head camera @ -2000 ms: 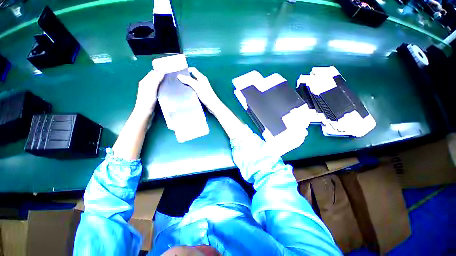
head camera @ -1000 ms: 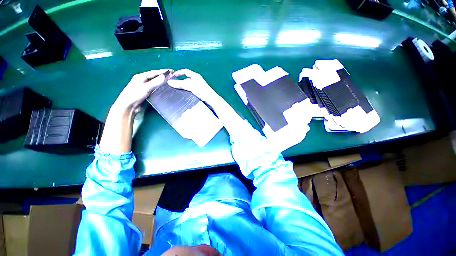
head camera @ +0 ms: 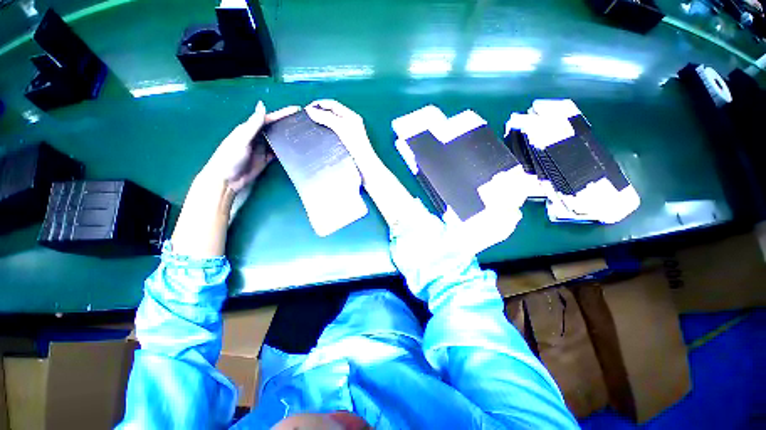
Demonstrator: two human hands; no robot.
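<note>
A part-folded carton (head camera: 312,161) is held between my hands above the green bench, its grey-black panel facing up and a white flap sticking out at the end towards me. My left hand (head camera: 243,151) is at its far left edge, thumb and fingers around the corner. My right hand (head camera: 340,124) holds its far right edge, fingers on top. The undersides of the carton are hidden. Two overlapping piles of carton blanks lie to the right, the near pile (head camera: 460,164) and the fanned pile (head camera: 579,164), black with white flaps.
Rows of finished black cartons (head camera: 101,214) stand at the left on the green bench (head camera: 353,260). Open black boxes with raised lids (head camera: 225,50) stand further back. A white ring (head camera: 714,86) is at the far right. Brown cardboard (head camera: 579,344) is under the bench.
The carton was long and white-faced first; now its grey-black panel shows and it lies more upright than a second ago. My left hand has opened somewhat around its edge. Bench items shifted slightly left in view.
</note>
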